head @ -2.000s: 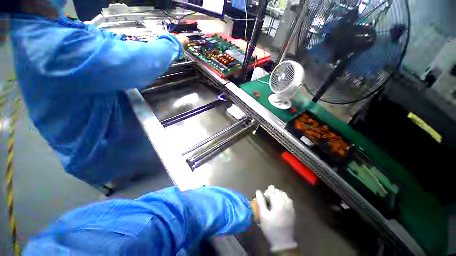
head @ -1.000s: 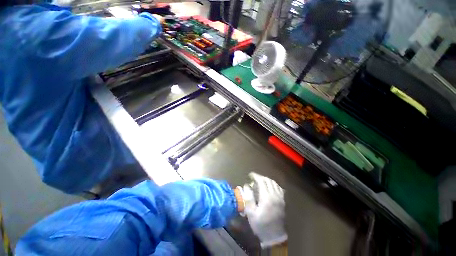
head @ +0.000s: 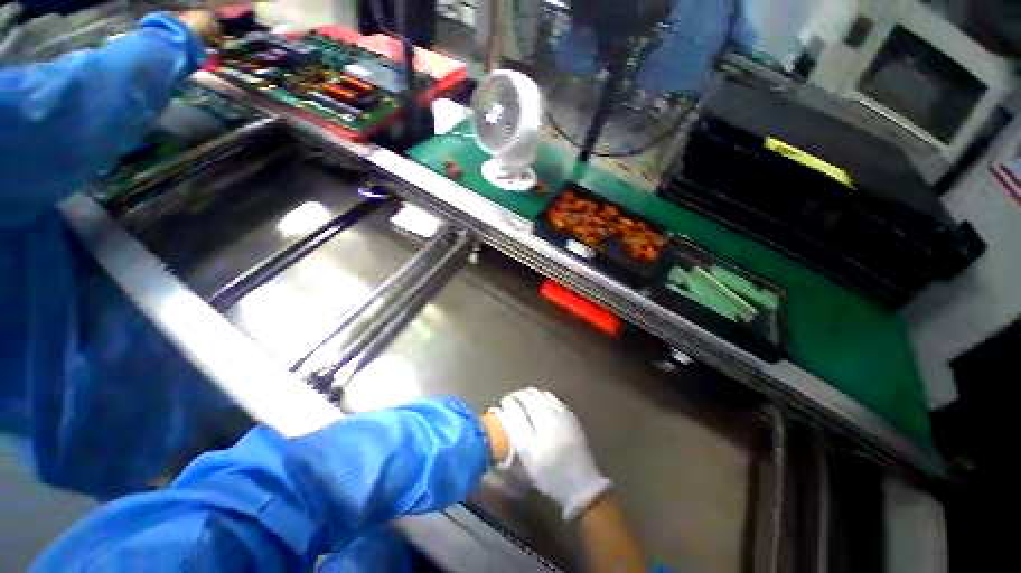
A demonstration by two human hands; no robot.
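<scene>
My two gloved hands meet low in the centre, above the shiny steel surface point(head: 661, 470). My right hand point(head: 554, 448) wears a white glove, with bare skin below its cuff. Its fingers are bent and overlap my left hand. My left hand point(head: 509, 430) shows only as a strip of white glove beyond a bare wrist and blue sleeve; the rest is hidden behind my right hand. No part or tool shows in either hand, but the fingers are too covered and blurred to tell if they hold anything.
Beyond the rail point(head: 627, 293), the green shelf point(head: 862, 358) holds a white fan point(head: 506, 121), orange components point(head: 605, 227) and green strips point(head: 717, 291) in trays. A red-orange bar point(head: 579, 308) sits below the rail. A circuit board point(head: 325, 84) and another person's blue sleeve point(head: 101, 95) are at upper left.
The view has turned right, so the shelf, fan, board and other person sit further left. My hands stay together, and more of my bare right forearm shows.
</scene>
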